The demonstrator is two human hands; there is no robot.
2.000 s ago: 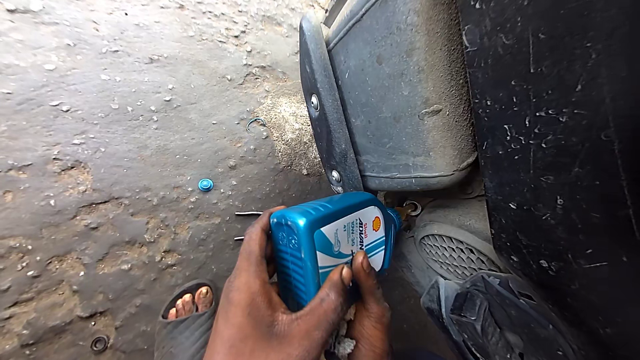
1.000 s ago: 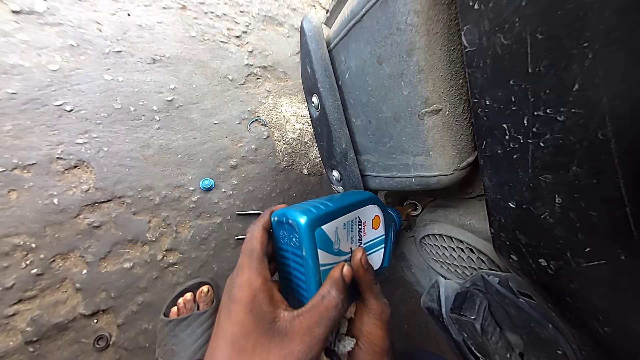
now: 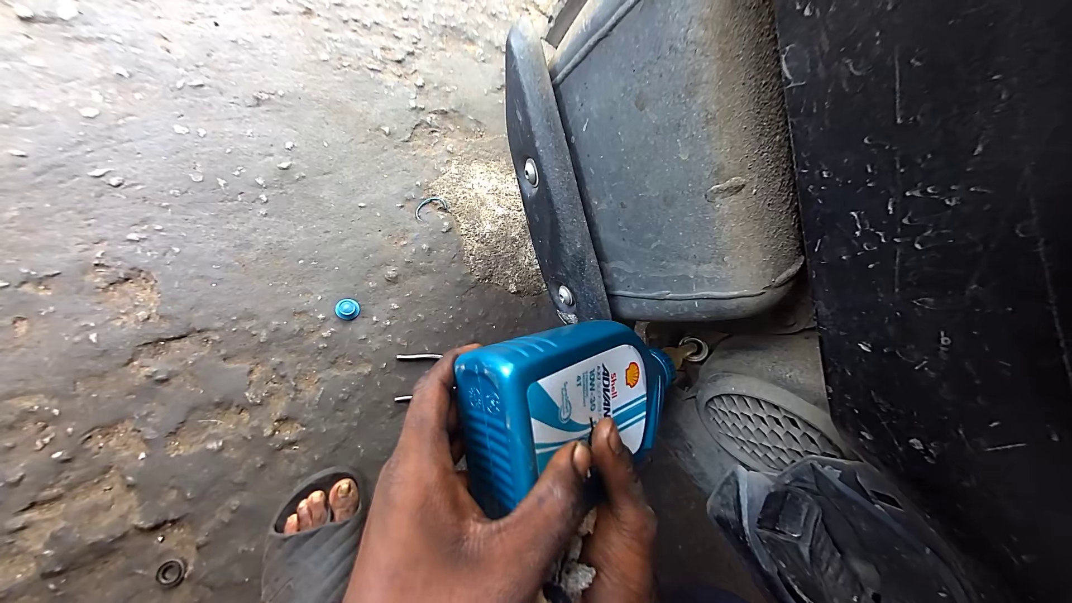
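A blue plastic engine oil bottle (image 3: 557, 410) lies tilted on its side, its neck pointing right at the metal engine parts (image 3: 691, 356). Whether the mouth sits in an opening is hidden. My left hand (image 3: 461, 511) grips the bottle's base end, fingers behind it and thumb across the label. My right hand (image 3: 620, 519) is against the lower side, one digit up on the label beside the left thumb; its other fingers are hidden. Something whitish and crumpled (image 3: 576, 576) shows between the hands. A small blue cap (image 3: 347, 309) lies on the ground to the left.
Above the bottle is a grey vehicle part with a bolted edge strip (image 3: 557, 176). A scratched black panel (image 3: 938, 251) fills the right side, with a torn black cover (image 3: 837, 536) below. A sandalled foot (image 3: 322, 511), a rubber ring (image 3: 171, 573) and thin metal rods (image 3: 417, 358) are at left.
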